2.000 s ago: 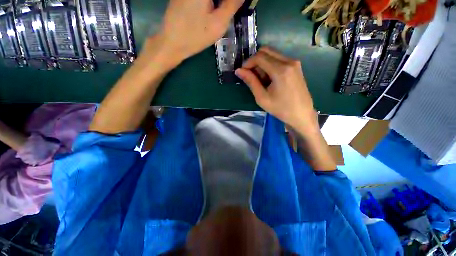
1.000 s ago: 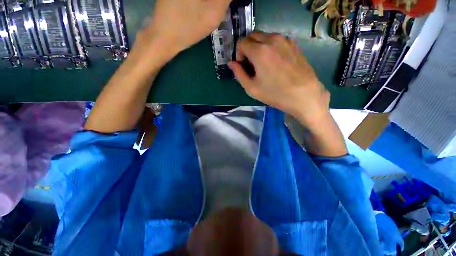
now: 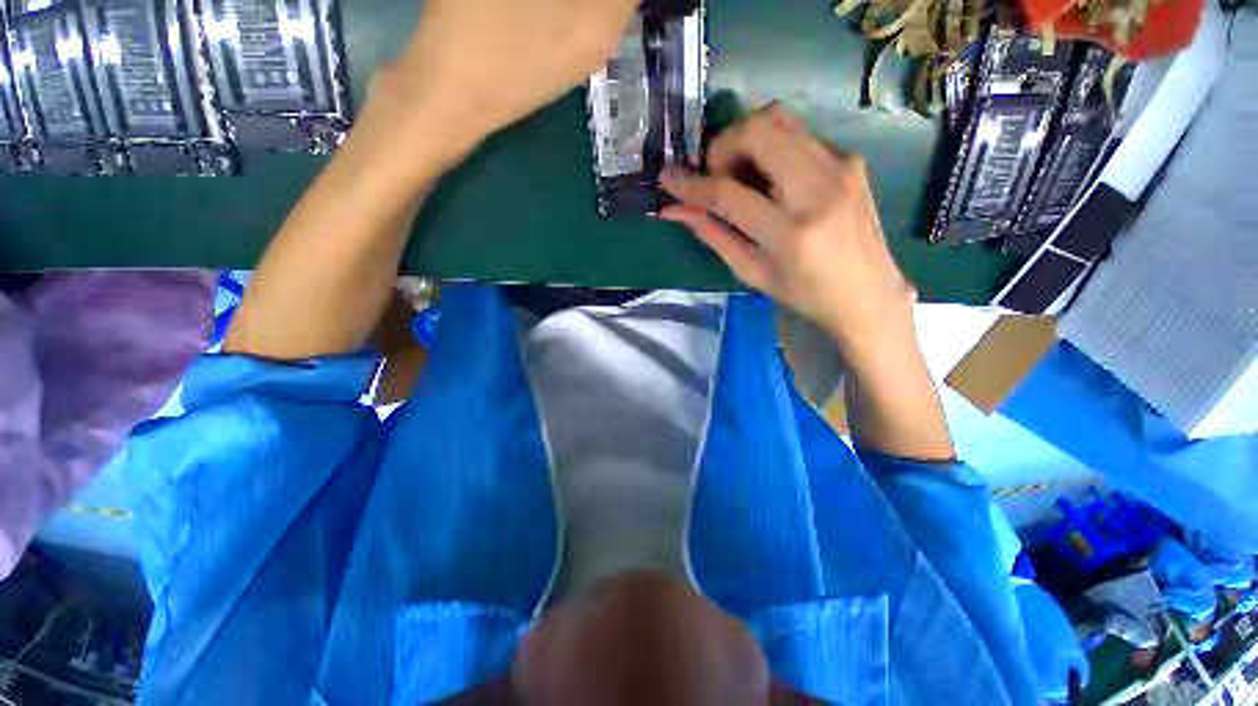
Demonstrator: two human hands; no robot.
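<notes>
An open phone chassis [image 3: 624, 131] lies upright on the dark green bench top in front of me, with a pale silver bay and shiny edges. A dark slab, perhaps the battery, lies along its right half. My left hand [image 3: 517, 55] reaches over the chassis's upper end; its fingertips are at the top edge of the picture, so its grip is unclear. My right hand [image 3: 786, 207] is at the chassis's lower right corner, thumb and fingertips close together at its edge. Whether they pinch something is unclear.
Phone units with batteries [image 3: 131, 83] stand in a row at left. More units [image 3: 1003, 152] lie at right, under tan curled strips [image 3: 917, 48] and a red-orange box [image 3: 1159, 31]. A white strip with black rectangles [image 3: 1044, 280] and a grey ribbed block [image 3: 1173, 262] are at far right.
My right hand moved up and left over the chassis, then back to its lower right corner. My left hand shifted slightly left. The person's pink sleeve at left has moved.
</notes>
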